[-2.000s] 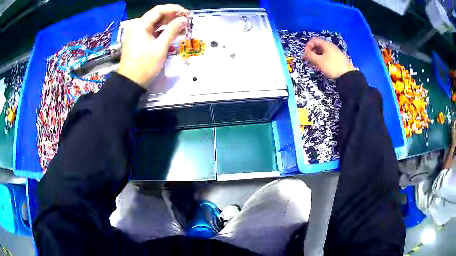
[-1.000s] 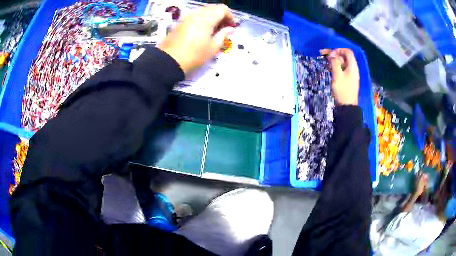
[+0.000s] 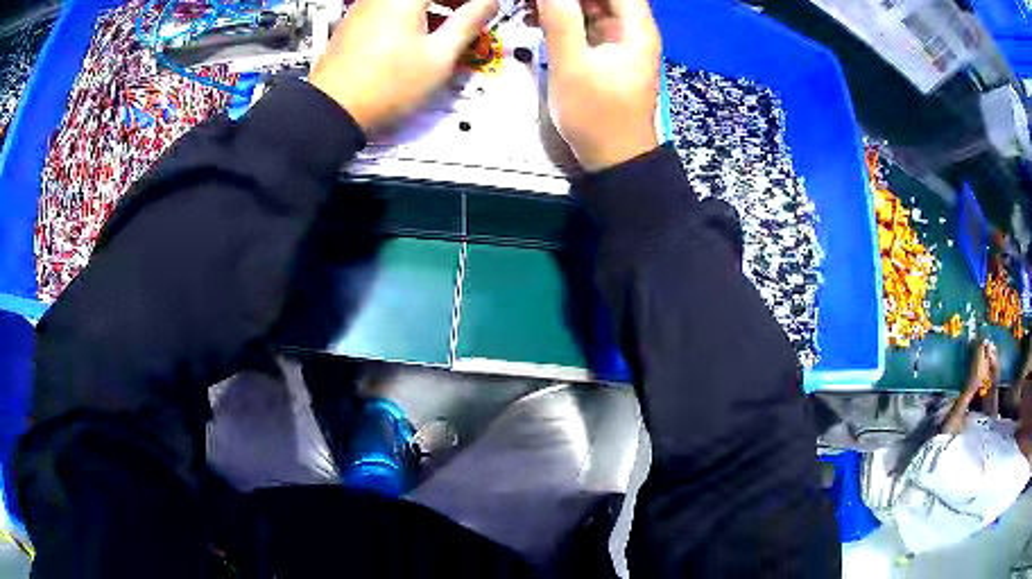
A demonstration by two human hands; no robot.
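Observation:
An orange part (image 3: 484,52) sits on the white fixture plate (image 3: 498,130) near the top edge of the view. My left hand (image 3: 396,57) is just left of it, with thumb and forefinger close together above it. My right hand (image 3: 602,79) is to the right of the part, its fingertips near the top edge of the frame. Small dark and whitish bits show between the two hands' fingertips, too small and blurred to name. The tips of both hands are partly cut off or hidden.
A blue bin of red-and-white small parts (image 3: 136,136) is at left, with a light-blue hose (image 3: 181,70) and metal cylinder. A blue bin of black-and-white small parts (image 3: 747,170) is at right. Beyond it lie loose orange parts (image 3: 902,266). Another person (image 3: 962,486) is at far right.
My right hand has moved left from the black-and-white parts bin to the plate, beside my left hand. My left hand stays by the orange part. The view has shifted.

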